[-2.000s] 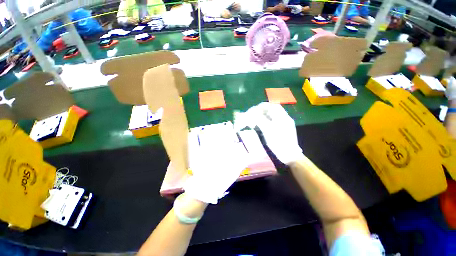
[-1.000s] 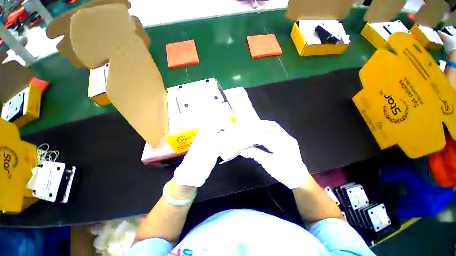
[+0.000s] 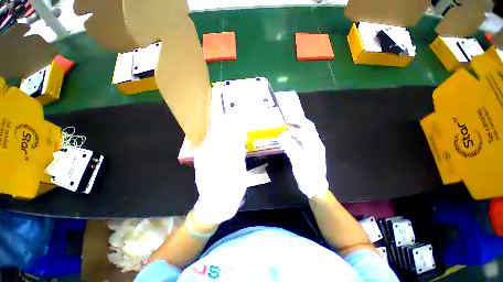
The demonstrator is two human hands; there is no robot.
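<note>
An open yellow carton (image 3: 266, 139) stands on a pink pad (image 3: 186, 153), its tall brown lid (image 3: 185, 71) raised at the left. A white unit with dark spots (image 3: 248, 95) lies in it. My gloved left hand (image 3: 220, 173) is at the carton's front left and hides that part; its grip is unclear. A thin white piece (image 3: 258, 175) shows beside it, low in front of the carton; whether the hand holds it is unclear. My gloved right hand (image 3: 306, 160) has its fingertips at the carton's front right corner, over a white area (image 3: 289, 103).
Filled open cartons (image 3: 380, 52) and orange-red squares (image 3: 314, 46) are on the green belt (image 3: 265, 33). Flat yellow cartons (image 3: 466, 135) are left and right. A white-and-black unit (image 3: 74, 167) with cord is at left. Crumpled white material (image 3: 138, 239) and stacked units (image 3: 405, 237) are below the bench edge.
The view has tilted down since the first frame. My hands, close together around a thin white piece one second ago, are now apart. My right hand has moved up to the carton's corner.
</note>
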